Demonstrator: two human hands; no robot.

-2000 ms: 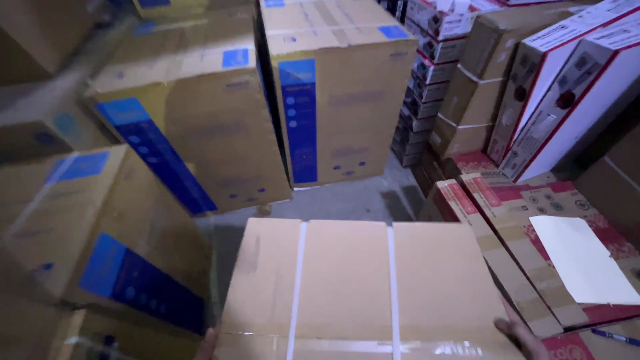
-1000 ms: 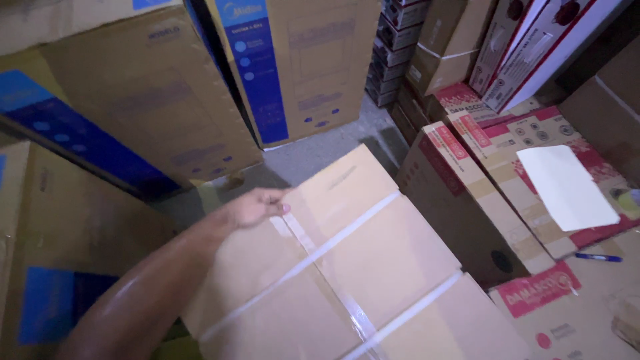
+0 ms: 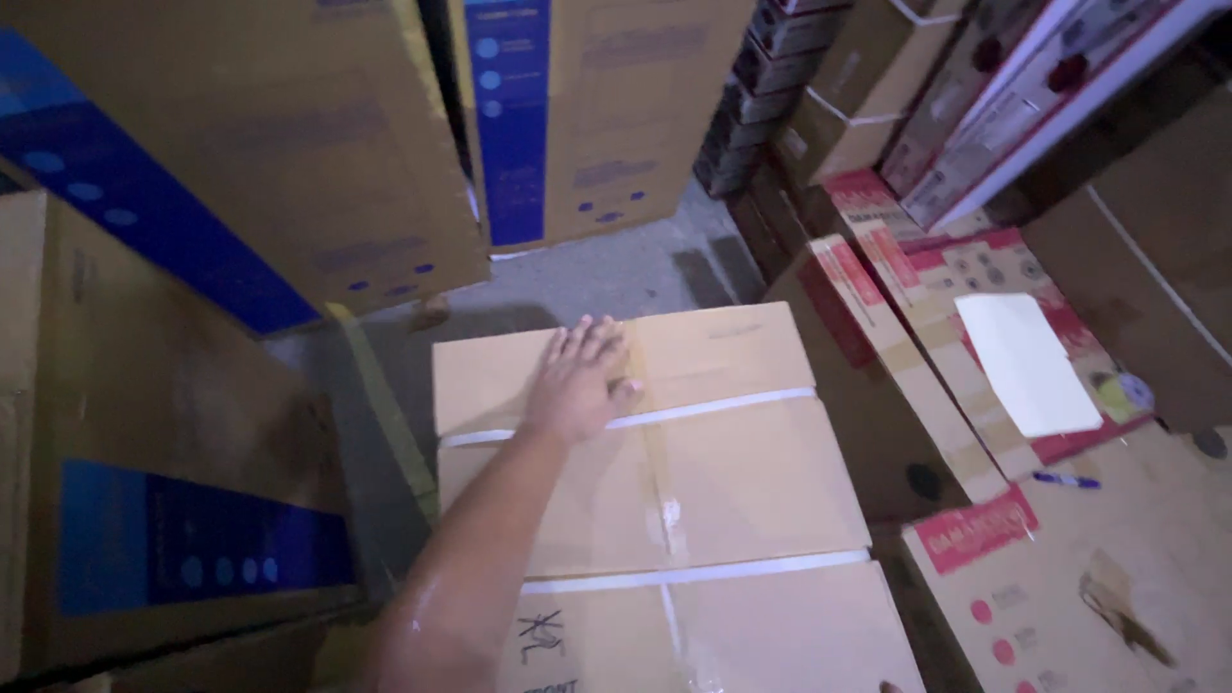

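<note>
A cardboard carton bound with white straps stands in the lower middle, with tape along its top seam and dark writing near the lower edge. My left hand lies on its far part, fingers apart and palm down, beside the tape. Of my right hand only a fingertip shows at the bottom edge, by the carton's right side; the rest is out of view.
Tall cartons with blue panels stand ahead and at the left. Red-printed cartons at the right bear a white sheet, a blue pen and a tape roll. Grey floor shows between.
The strapped carton has turned from slanting to nearly straight in view. My left hand has moved from its corner edge onto its top.
</note>
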